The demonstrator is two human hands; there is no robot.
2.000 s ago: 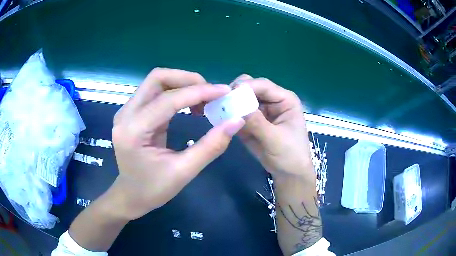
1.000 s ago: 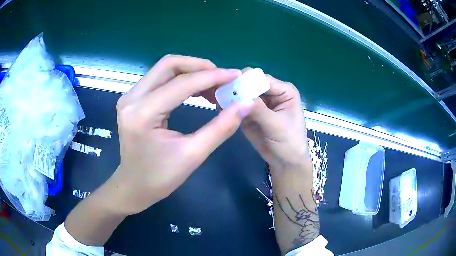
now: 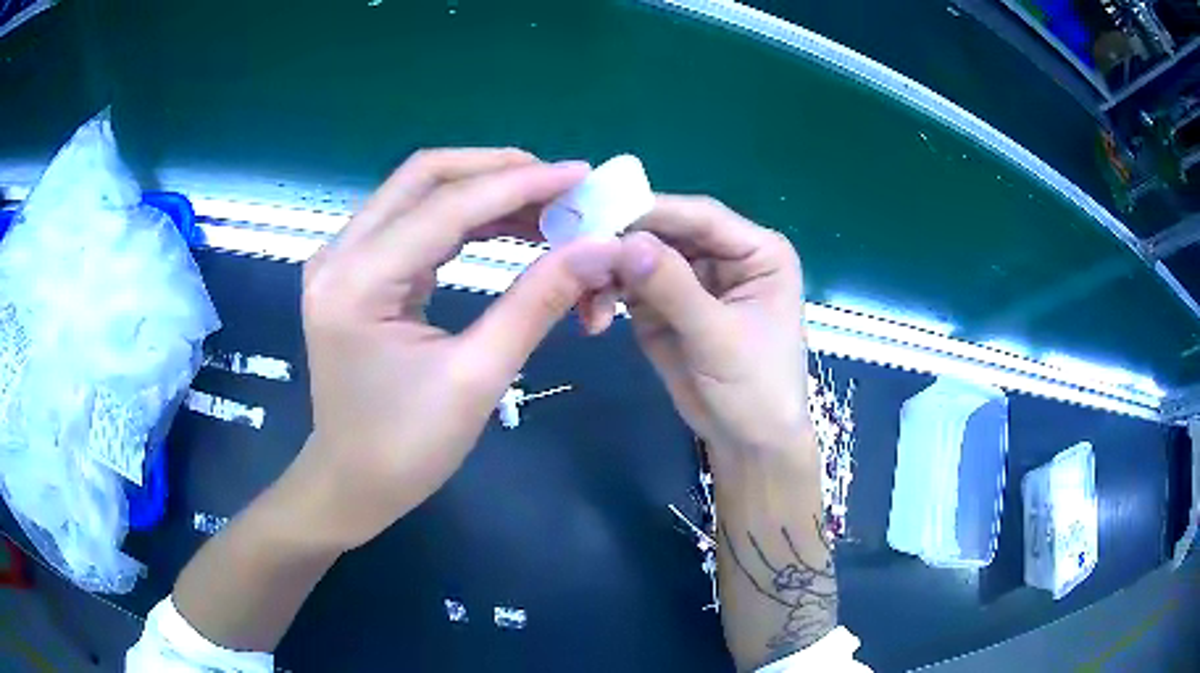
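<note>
A white, rounded plastic housing [image 3: 603,203] is held up over the near rail of the green belt. My left hand [image 3: 428,335] pinches its left end between thumb and fingers. My right hand [image 3: 717,322] touches its right and lower side with thumb and fingers. Whether a lead is inside the housing cannot be seen. A small white piece with a thin lead [image 3: 513,405] lies on the dark bench below my hands. A heap of thin white lead assemblies [image 3: 832,440] lies partly hidden behind my right wrist.
A bulky clear bag [image 3: 99,342] sits over a blue bin [image 3: 154,487] at left. Small silvery strips [image 3: 226,409] and shiny clusters [image 3: 509,615] lie on the bench. A clear box [image 3: 950,473] and a smaller whitish box [image 3: 1061,519] stand at right. The green belt [image 3: 329,92] runs beyond.
The housing has moved up and left and is turned between my fingers. My right thumb now shows in front beside my left thumb. The small piece with the lead has come into view below.
</note>
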